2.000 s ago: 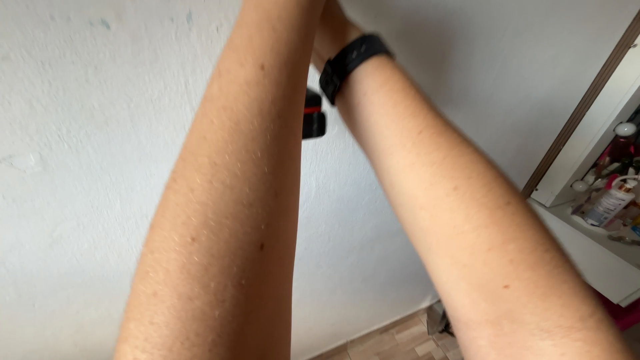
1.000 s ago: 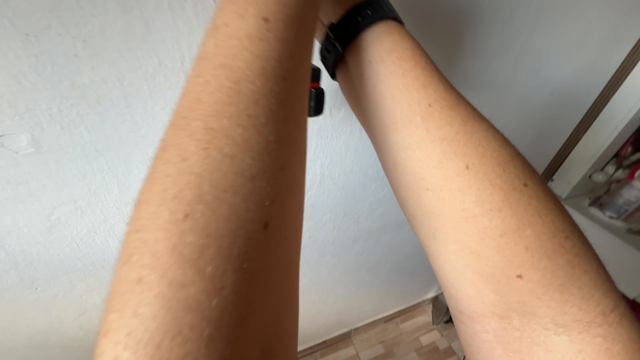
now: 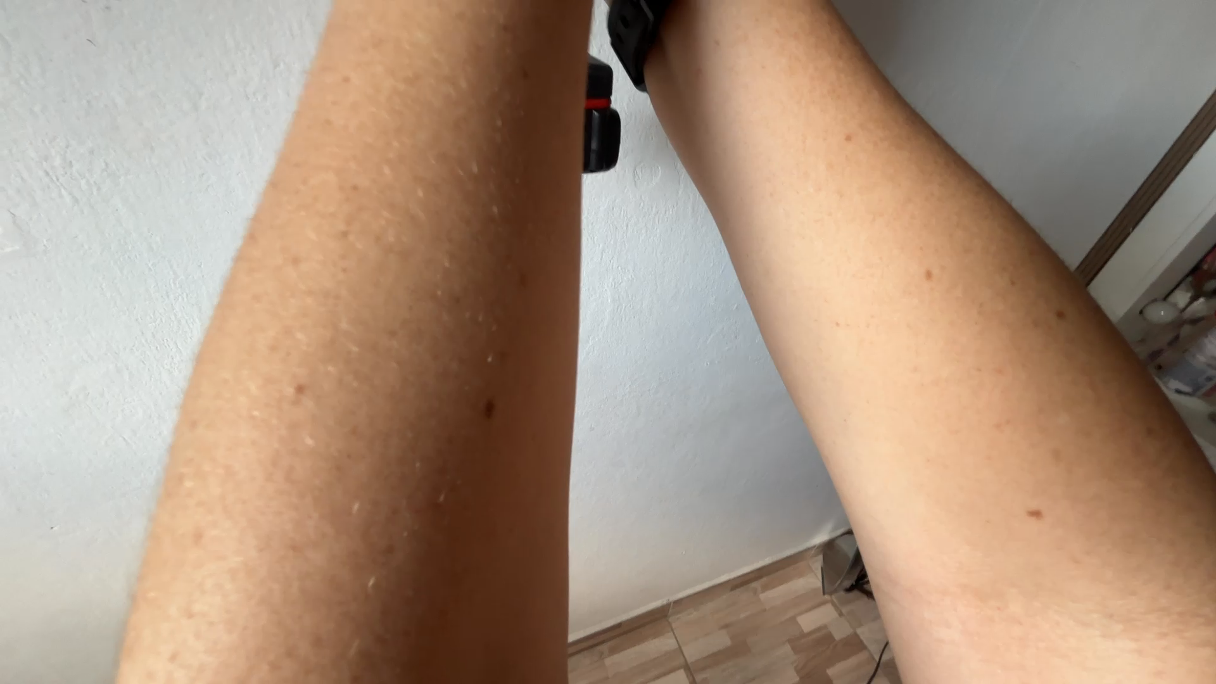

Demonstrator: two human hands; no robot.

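Both my forearms reach up past the top edge of the head view, so my left hand and my right hand are out of frame. Around the wrist of the arm on the right is a black wristband [image 3: 635,38]. Between the forearms, partly hidden behind the one on the left, shows the end of a black object with a red stripe [image 3: 600,128], in front of the wall. It looks like the base of a tool, but its kind cannot be told, nor whether a hand holds it.
A rough white wall [image 3: 665,380] stands ahead. Below are wood-patterned floor tiles [image 3: 750,622], with a grey object [image 3: 840,563] and a thin dark cable [image 3: 879,662] by the wall. At right, a white shelf unit [image 3: 1140,275] holds bottles and small items.
The arms stand higher in the view, and less of the black wristband shows now. The black and red object remains between the forearms.
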